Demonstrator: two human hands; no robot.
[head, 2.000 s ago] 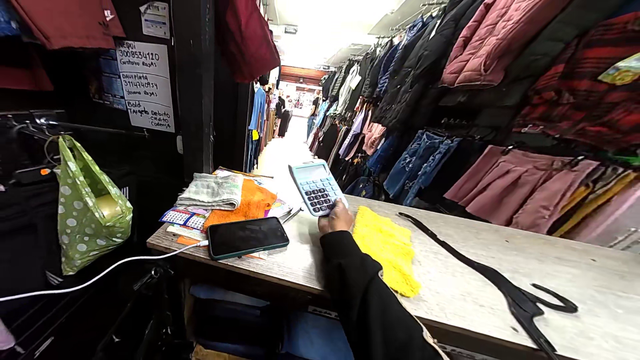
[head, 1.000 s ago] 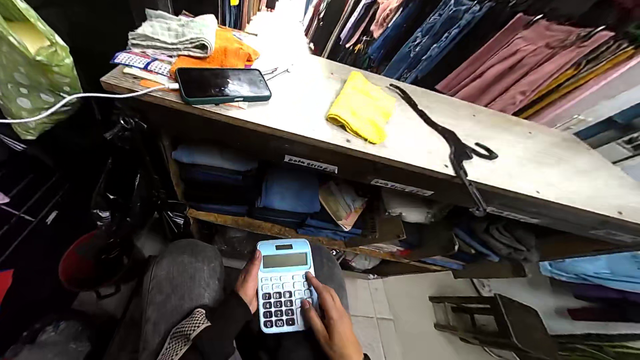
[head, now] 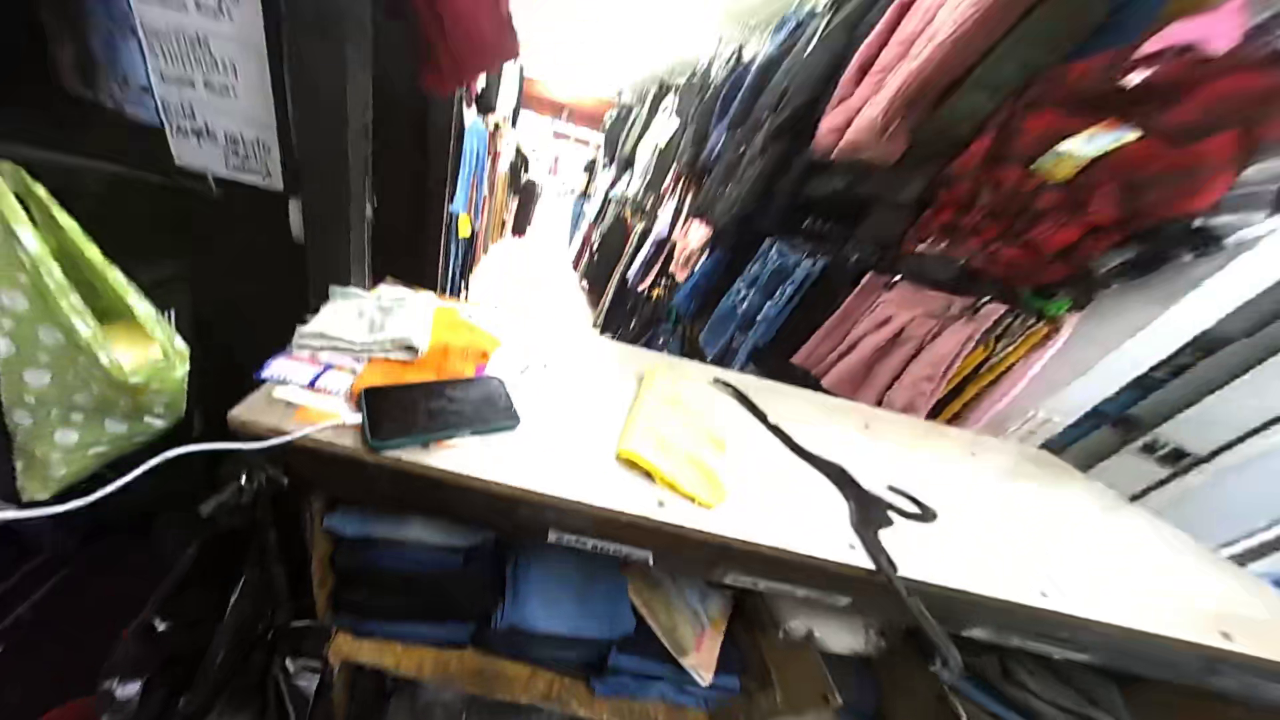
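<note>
Neither of my hands shows in the head view now, and the calculator is out of sight as well. On the pale countertop a smartphone lies face up at the left, a white cable running to its left end. Behind it are an orange cloth and a folded light grey cloth. A folded yellow cloth lies mid-counter. To its right a black clothes hanger extends past the counter's front edge. The picture is blurred.
Folded jeans fill shelves under the counter. A green dotted bag hangs at the left, near a sheet bearing writing. Racks of jackets and pink skirts stand behind the counter. A bright aisle runs toward the back.
The view has tilted up from my lap. One second ago both my hands were on the light blue calculator there; hands and calculator have left the view. The phone, yellow cloth and hanger lie as before.
</note>
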